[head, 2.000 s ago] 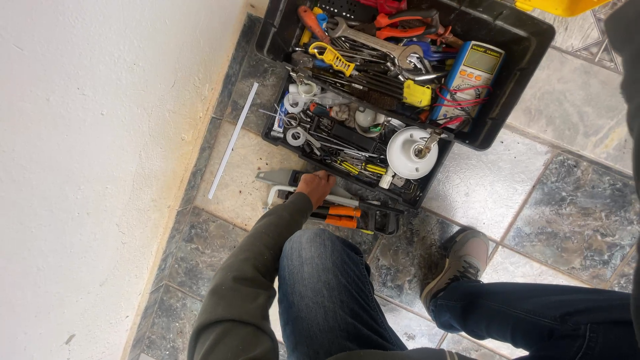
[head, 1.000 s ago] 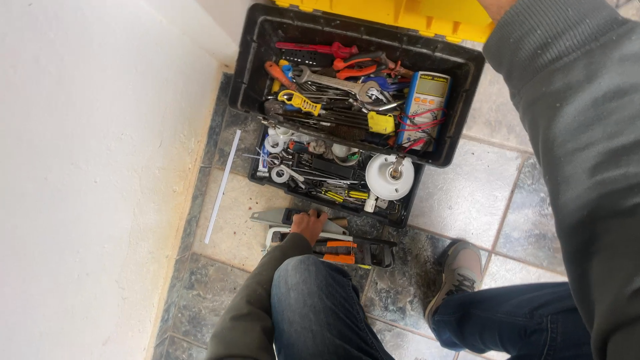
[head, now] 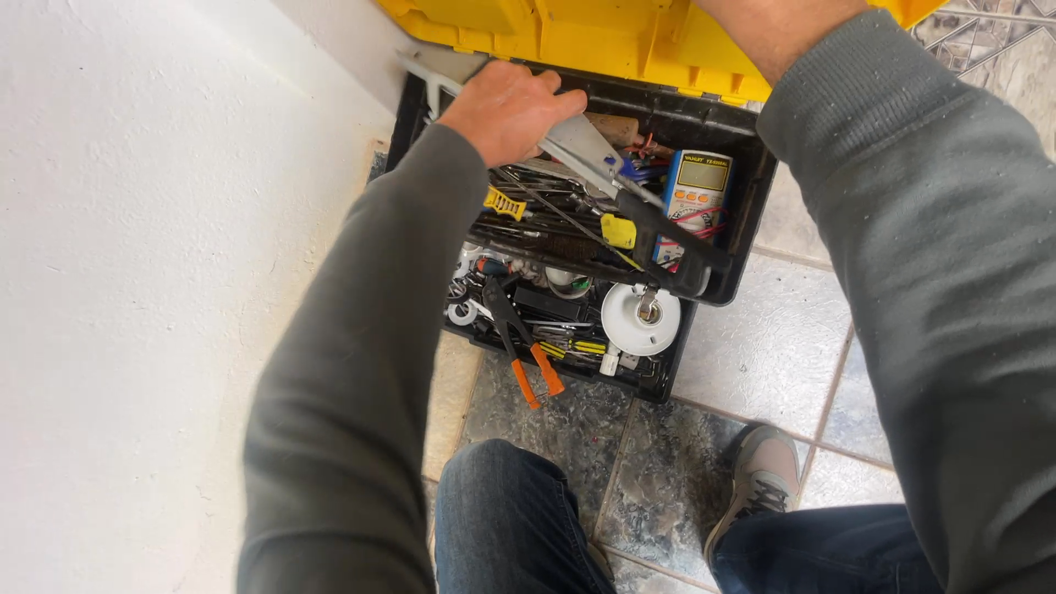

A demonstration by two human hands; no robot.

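Note:
My left hand (head: 516,111) is over the top tray of a black toolbox (head: 747,206), closed around a handsaw with a grey blade (head: 582,140) and a black handle, along with what looks like a hacksaw frame (head: 437,82). The handles slant down toward a multimeter (head: 701,186). By the raised yellow lid (head: 561,29), only the wrist side of my right hand (head: 771,29) shows; its fingers are cut off by the top edge. Orange-handled pliers (head: 536,375) lie across the lower tray (head: 660,384), their handles over its front edge.
A white round lamp holder (head: 639,318) sits in the lower tray among small tools. Wrenches, a yellow tool (head: 503,202) and other hand tools fill the top tray. A white wall (head: 165,247) stands at the left. My shoe (head: 763,478) is on the tiled floor at the front right.
My left hand has gone from the floor tools up over the toolbox, with the saws in it. The orange-handled pliers now lie on the lower tray. The yellow lid shows more across the top.

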